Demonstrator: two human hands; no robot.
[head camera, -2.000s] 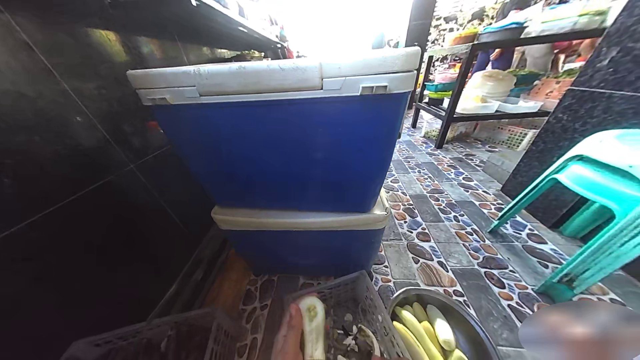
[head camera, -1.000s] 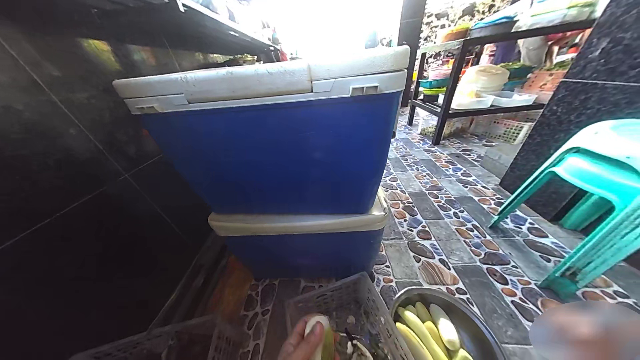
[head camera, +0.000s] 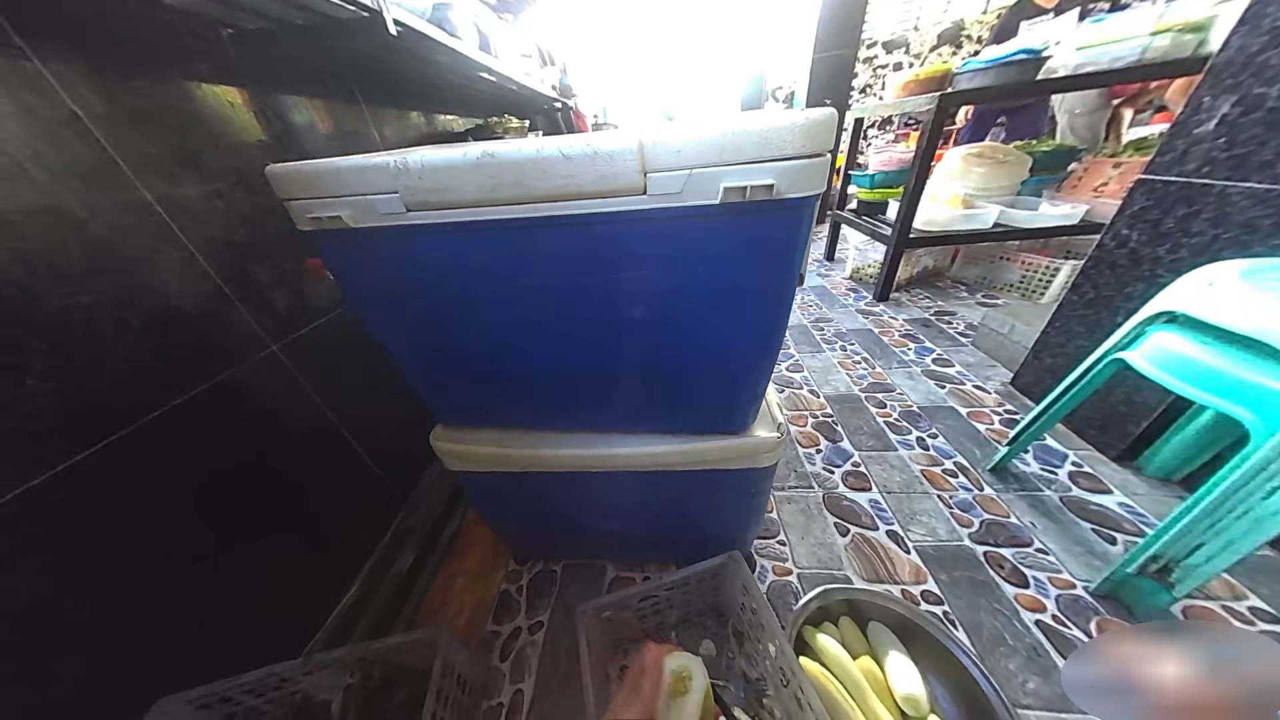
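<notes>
At the bottom edge, my left hand (head camera: 640, 682) grips a pale peeled vegetable (head camera: 684, 684), perhaps a cucumber, with its seedy pale surface facing up. The hand is over a grey perforated plastic crate (head camera: 752, 625) that has small pale scraps inside. A dark, thin object (head camera: 735, 696), too cut off to identify, lies just right of the vegetable. My right hand is not visible. To the right of the crate, a round metal basin (head camera: 965, 655) contains several long, pale yellow-green vegetables (head camera: 850, 670).
Two blue coolers with white lids, the upper (head camera: 590, 310) and lower (head camera: 620, 510), are stacked ahead. Another crate (head camera: 330, 680) is at lower left. Green plastic stools (head camera: 1200, 365) stand right. A metal rack (head camera: 920, 190) holds containers; people are partly visible behind. A blurred patch covers the lower right.
The vegetable in my left hand has changed its angle; two seconds ago it showed a longer pale length. The coolers and basin have stayed in place.
</notes>
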